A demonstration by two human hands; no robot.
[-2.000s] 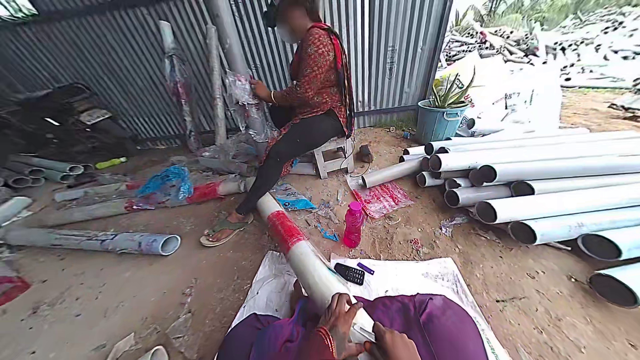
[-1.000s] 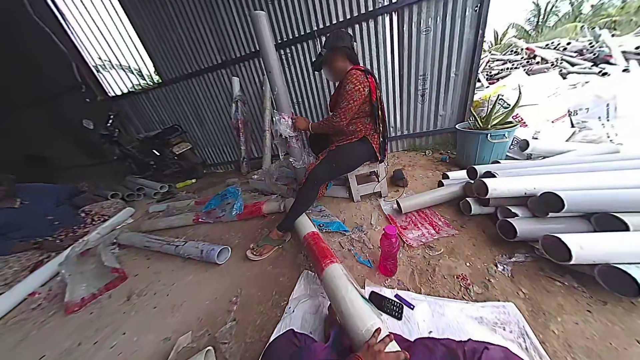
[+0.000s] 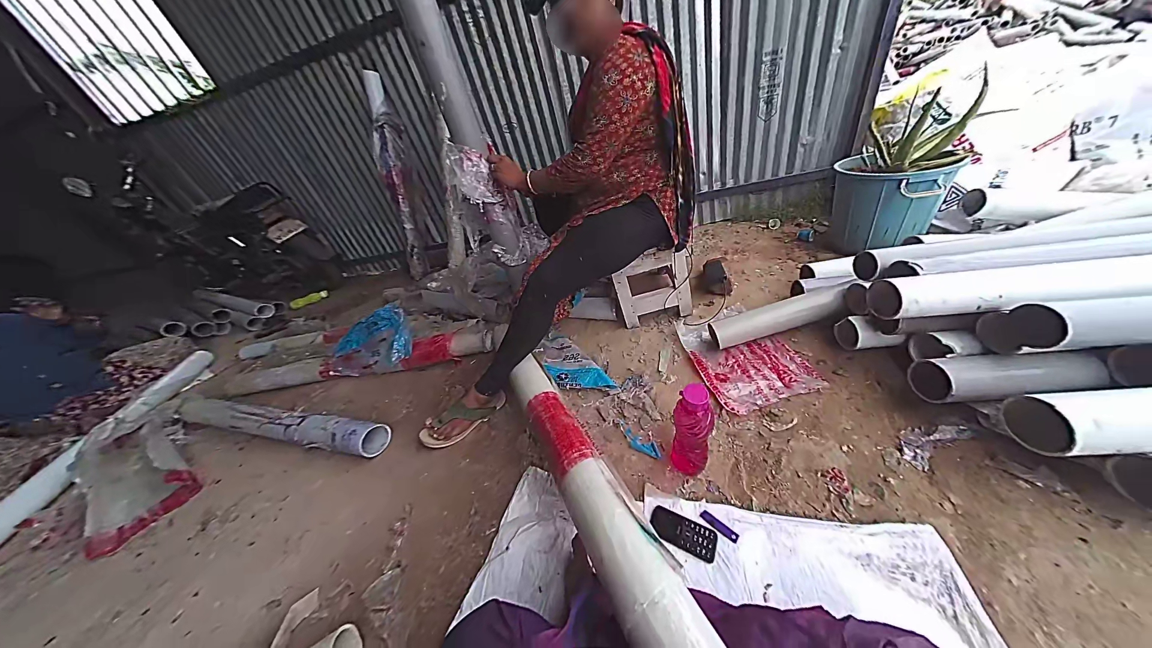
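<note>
Neither of my hands shows in the head view now. A pale plastic pipe [image 3: 612, 517] with a red band [image 3: 560, 434] slants from the bottom edge, over my purple-clothed lap, up to the foot of a seated person. Clear film seems to lie along its right side. Right of the pipe, a black keypad phone [image 3: 684, 533] and a small purple object [image 3: 719, 526] rest on a white sheet [image 3: 846, 562]. Beyond the sheet stands a pink bottle [image 3: 692, 430].
A person [image 3: 612, 135] sits on a white stool [image 3: 653, 286], hands at an upright pipe with plastic film. Stacked pipes [image 3: 999, 288] lie at the right, near a blue planter [image 3: 891, 202]. A grey pipe [image 3: 288, 427] and plastic bags lie at the left.
My hands, on the near end of the pipe two seconds ago, have gone out of view. The view has shifted left and up. The seated person stays at the upright pipe.
</note>
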